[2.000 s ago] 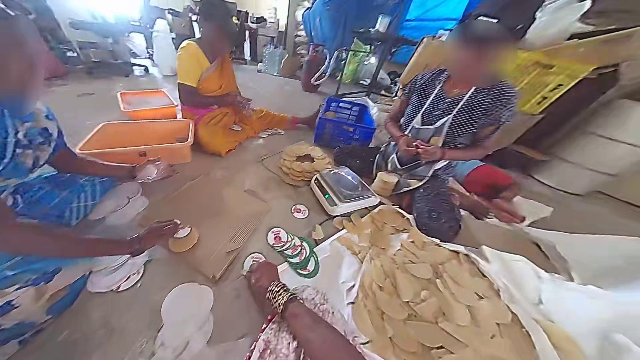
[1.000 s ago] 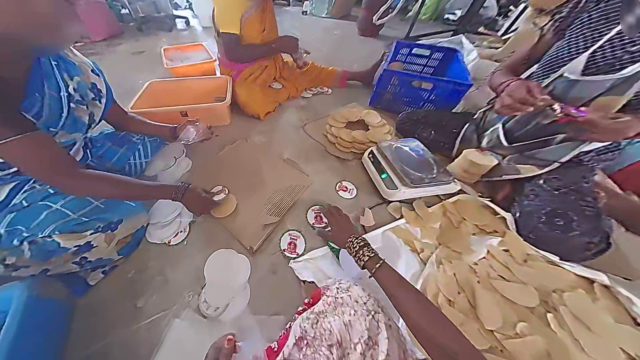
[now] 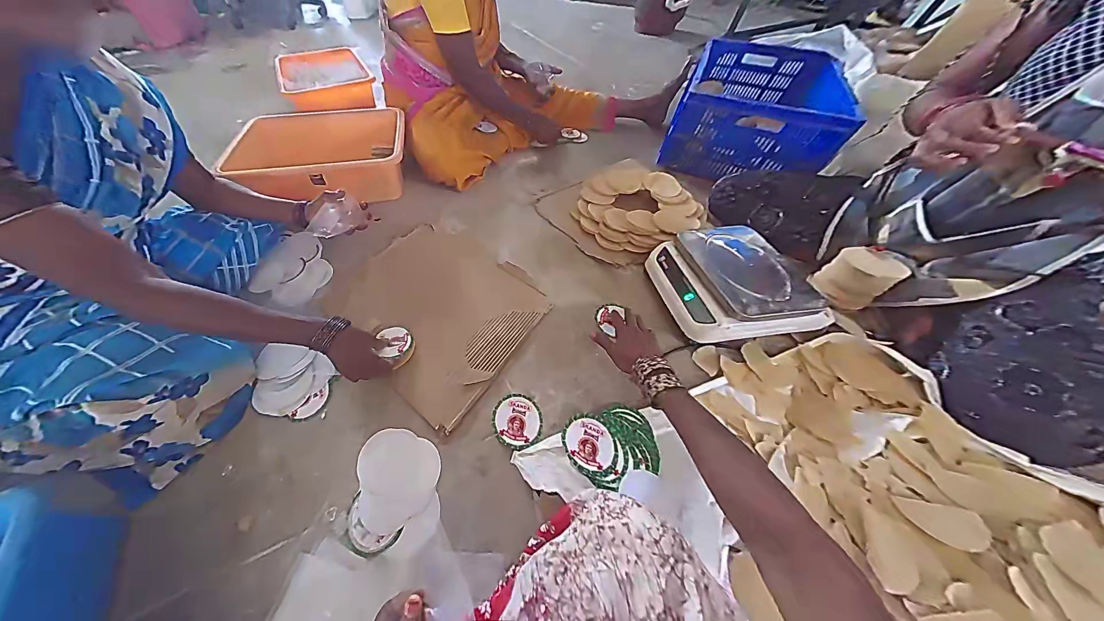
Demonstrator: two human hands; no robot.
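My right hand [image 3: 628,343], with bangles at the wrist, reaches forward with its fingers on a round printed label [image 3: 611,320] on the floor, left of the digital scale [image 3: 746,280]. Only the fingertips of my left hand [image 3: 404,606] show at the bottom edge, beside clear plastic sheets [image 3: 332,580]; what it holds is hidden. A single round label [image 3: 517,421] lies near my knee, and a fanned pile of green-edged labels [image 3: 614,447] rests on white cloth to its right. White discs [image 3: 398,474] overlap on the floor at the lower middle.
Flat tan discs [image 3: 914,483] heap on a sheet at right. Ahead are cardboard [image 3: 414,293], a ring of discs [image 3: 638,211] and a blue crate [image 3: 759,108]. Orange tubs [image 3: 310,155] stand at upper left. Co-workers sit left, ahead and right; the left one's hand [image 3: 358,354] holds a label stack.
My right hand has moved forward from the labels near my knee to the one beside the scale. My left hand's fingertips remain at the bottom edge since a second ago.
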